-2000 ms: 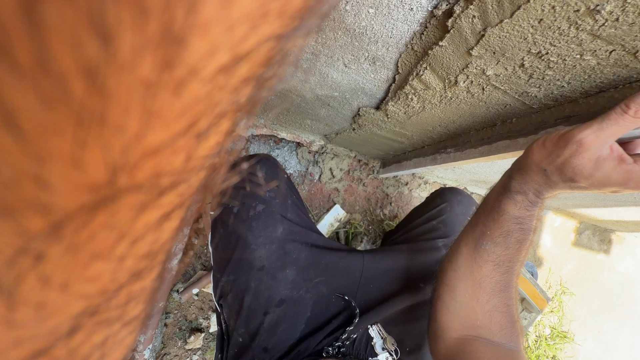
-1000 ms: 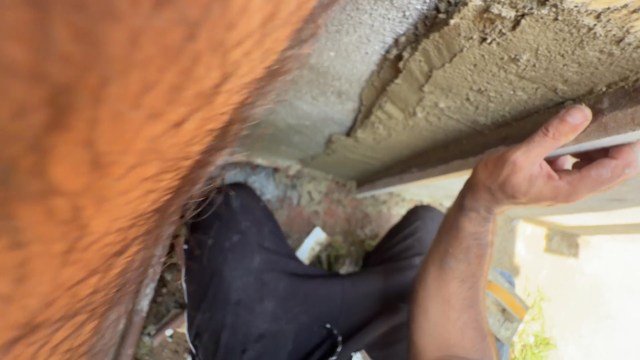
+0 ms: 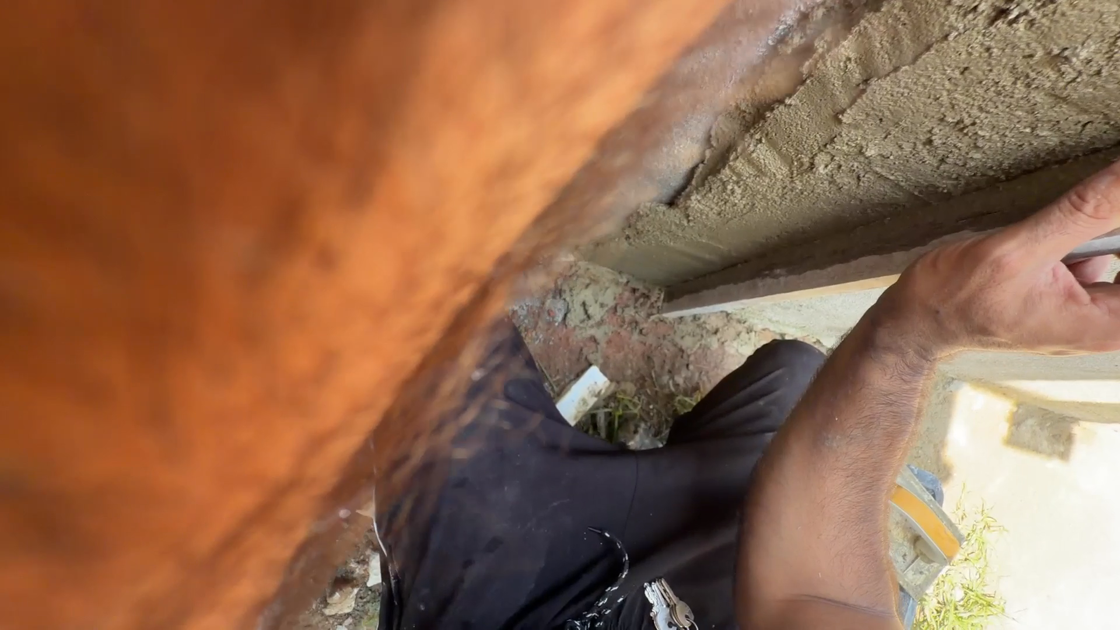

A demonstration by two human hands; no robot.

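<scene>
My right hand (image 3: 1032, 280) is at the right edge, its thumb over the upper side of a long straight board (image 3: 787, 293) and its fingers partly cut off by the frame. The board runs along the lower edge of a band of wet, rough mortar (image 3: 919, 131) on a wall, with mortar smeared along its side. A strongly blurred, orange-lit, hairy surface, seemingly my other arm very near the camera, covers the left of the view. My left hand is not visible.
My legs in dark trousers (image 3: 560, 516) are bent below the wall, with keys (image 3: 669, 604) at the waist. A white fragment (image 3: 584, 394) lies between the knees, near rubble and grass. A grey and yellow object (image 3: 926, 525) is behind my right forearm.
My right hand's thumb and fingers showed more fully on the board one second ago; the hand is now farther right, partly out of frame. The blurred orange surface covers more of the view.
</scene>
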